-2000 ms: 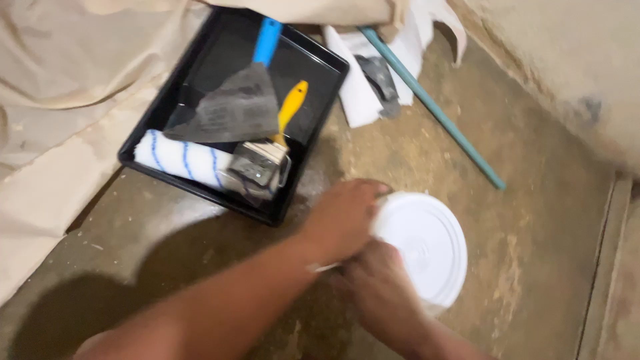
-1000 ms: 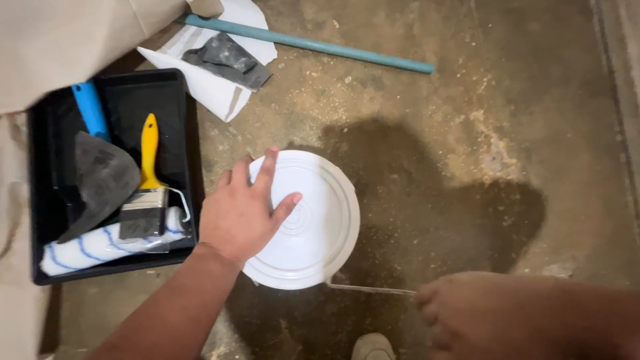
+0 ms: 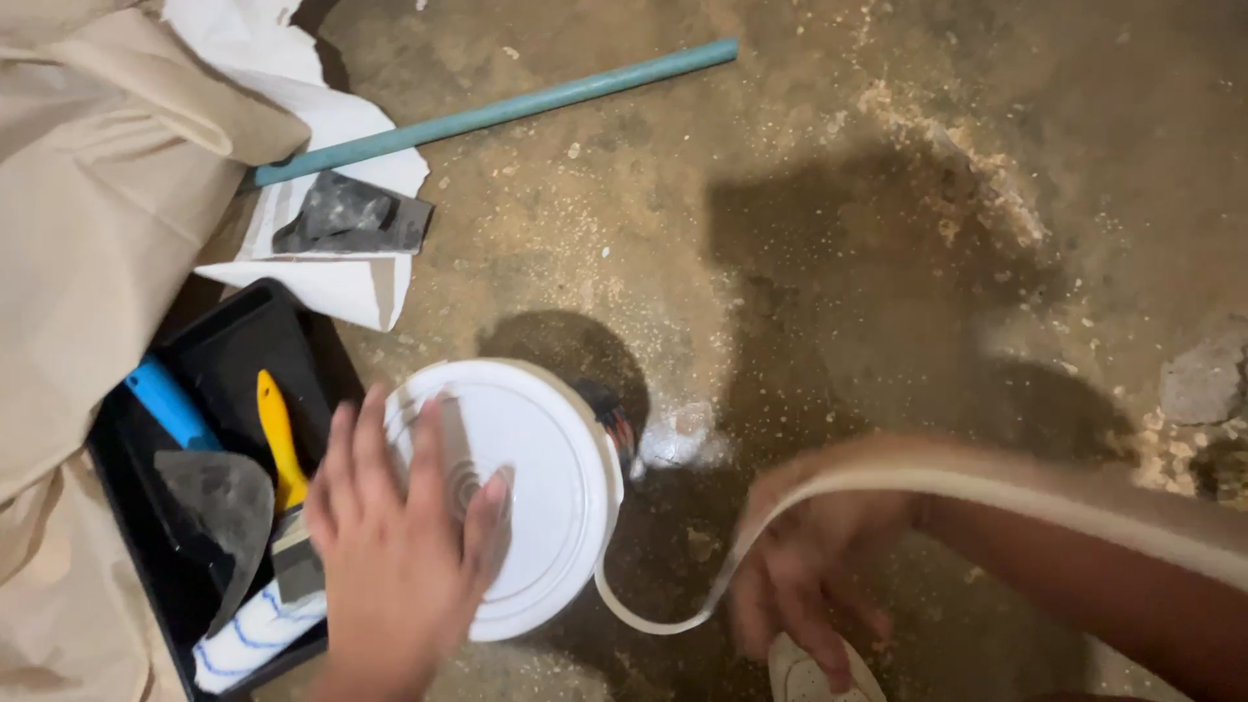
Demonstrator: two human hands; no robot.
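Note:
A white plastic bucket with its round lid [image 3: 546, 507] stands on the floor. My left hand [image 3: 405, 526] rests on the left part of the lid with its fingers spread, gripping nothing. A pale plastic strip [image 3: 663, 624] hangs off the right edge of the lid, curls low, then arcs up and out over my right forearm. My right hand [image 3: 819, 556], blurred, is right of the bucket behind the strip; its fingers point down and look parted, and whether it holds the strip cannot be told. A shoe [image 3: 814, 673] shows just below it.
Left of the bucket, a black paint tray [image 3: 132, 546] holds a blue-handled scraper [image 3: 175, 405], a yellow-handled paintbrush [image 3: 281, 439] and a white roller cover [image 3: 258, 634]. A teal pipe [image 3: 546, 99] lies across white paper [image 3: 341, 288] beside dark sandpaper [image 3: 346, 210]. Beige cloth [image 3: 107, 214] covers the left.
Both hands were together at the lid's edge; then the right moved away, drawing out a thin strip. The strip now forms a longer, looping arc. My left hand stays on the lid.

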